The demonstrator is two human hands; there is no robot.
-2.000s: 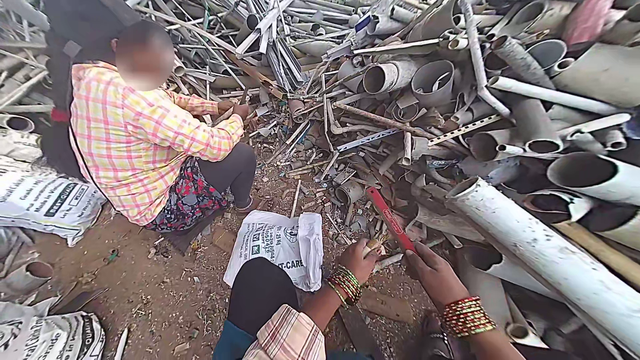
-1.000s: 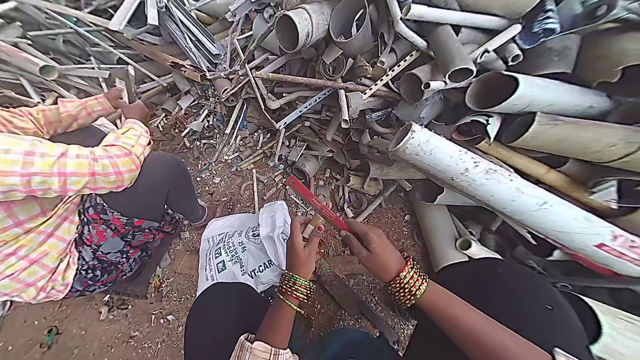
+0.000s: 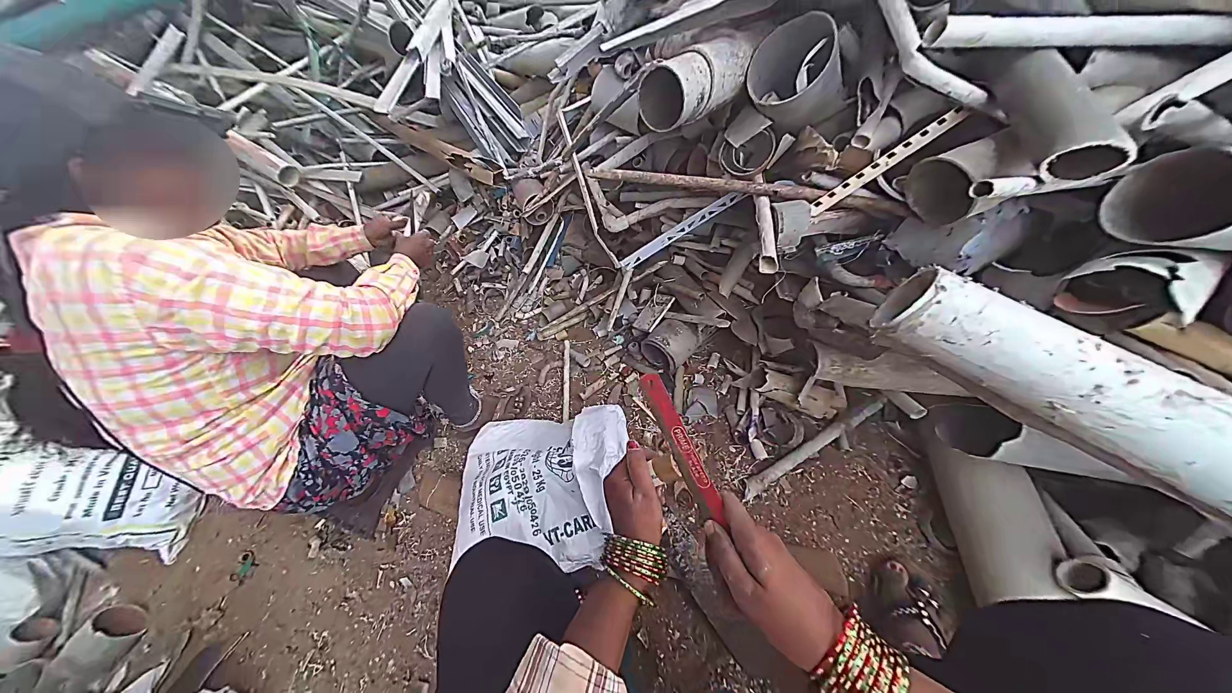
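Observation:
My right hand [image 3: 775, 582] is closed around the lower end of a red flat bar-shaped tool [image 3: 683, 448] that bears writing. The tool slants up and left, away from the hand. My left hand [image 3: 633, 496] is at the right edge of a white woven sack [image 3: 525, 481] with printed writing, its fingers near the sack's folded upper part. Whether it grips the sack or a small piece cannot be told. The sack lies against my dark-clothed knee. Bangles circle both wrists. Scrap fragments [image 3: 674, 342] cover the ground beyond my hands.
A person [image 3: 212, 337] in a checked shirt sits at the left, hands [image 3: 399, 241] on a pale piece. A large white pipe [image 3: 1068, 385] slopes in from the right. Piled grey pipes [image 3: 1039, 125] rise ahead and right. Another printed sack [image 3: 87, 500] lies at the left.
My left hand has moved from beside the red tool to the white sack. A small tan piece it held a second ago no longer shows clearly. My right hand keeps the red tool.

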